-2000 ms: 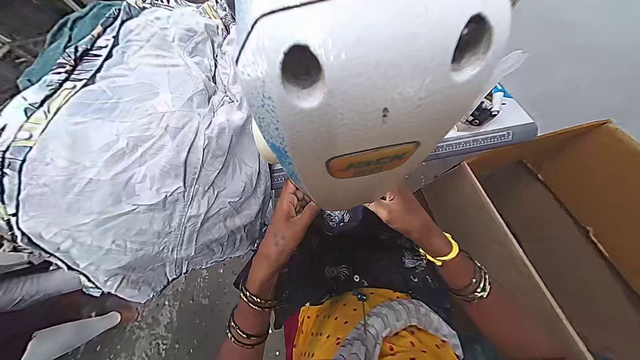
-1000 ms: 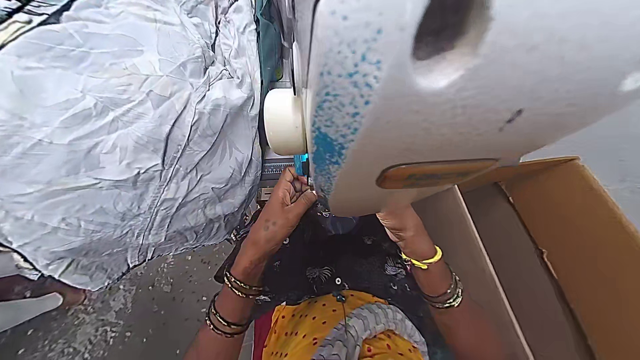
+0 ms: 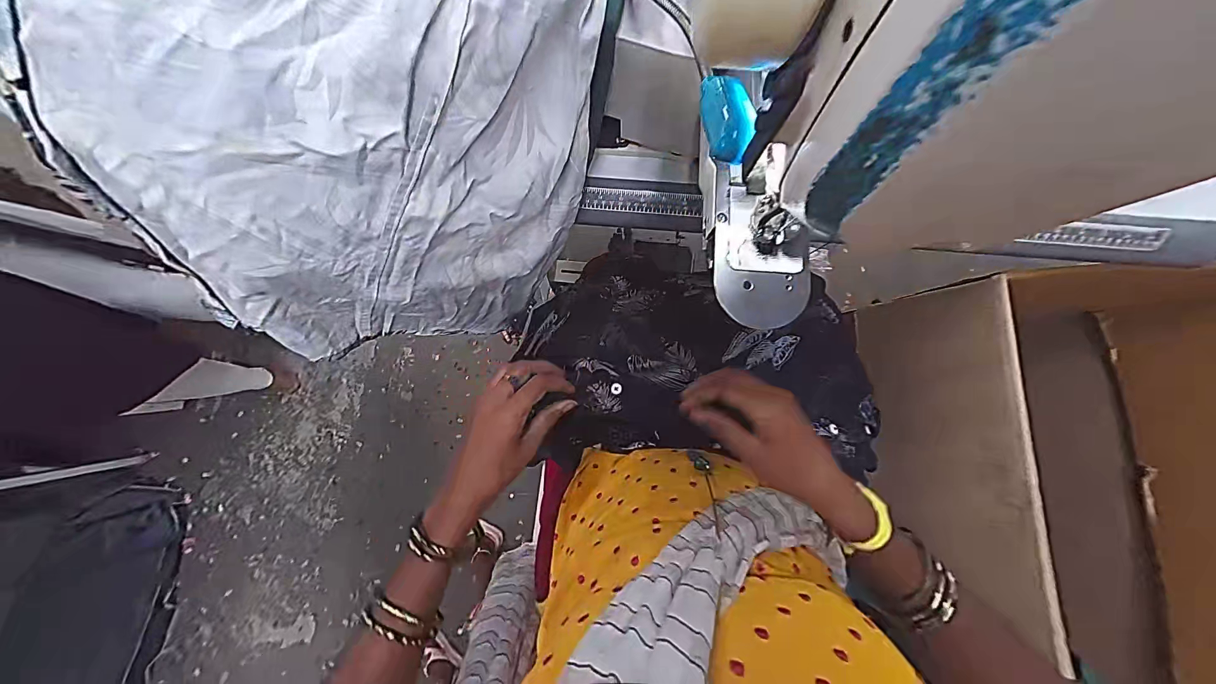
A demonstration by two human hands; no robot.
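Note:
A dark garment with a pale leaf print and small white buttons lies over my lap, below the head of an industrial sewing machine. My left hand is at the cloth's left edge, thumb and fingers close around some of it. On the right, my right hand rests with curled fingers on the same cloth; whether it pinches any is hard to tell. The machine's rounded metal plate juts out just above the garment. A blue part sits beside the machine's needle area.
A large pale crumpled fabric spreads at the upper left. Along the right stands an open cardboard box. A strip with ruler markings runs behind the garment. Dark cloth lies at the lower left, by a speckled floor.
The view has shifted so that the machine head is further right and its metal plate shows. My hands, earlier up close to the machine head, are now lower and apart on the dark garment.

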